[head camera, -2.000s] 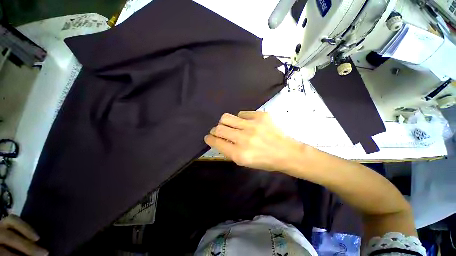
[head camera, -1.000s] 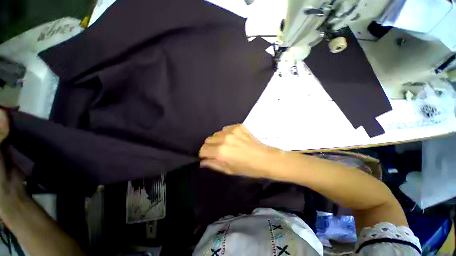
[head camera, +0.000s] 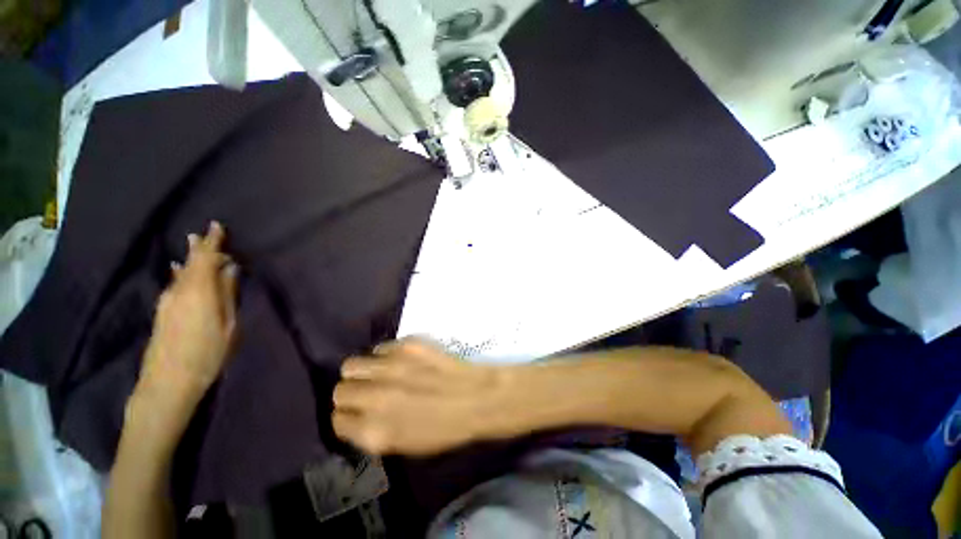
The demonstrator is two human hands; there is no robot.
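The large dark garment panel (head camera: pixel 327 237) lies on the white table left of the needle, its right tip under the presser foot (head camera: pixel 458 163), its near part hanging over the front edge. My left hand (head camera: pixel 200 300) lies on the panel's folds, fingers extended and a little apart. My right hand (head camera: pixel 406 400) is curled on the panel's near right edge at the table front, its fingertips hidden; it pinches the cloth. The cream sewing machine head (head camera: pixel 358 63) is above the needle. A dark tabbed panel (head camera: pixel 643 137) lies flat right of the needle.
A clear plastic bag with silvery rings (head camera: pixel 890 132) lies at the right table end. A cream-grey tube (head camera: pixel 227 42) hangs left of the machine head. A carton with blue-clear plastic (head camera: pixel 796 416) is below the table, behind my right arm. A printed label (head camera: pixel 346 486) shows below the panel.
The view has swung right, so the machine appears further left. My left hand has let go of the panel's far left end and moved onto its middle. My right hand stays at the near edge.
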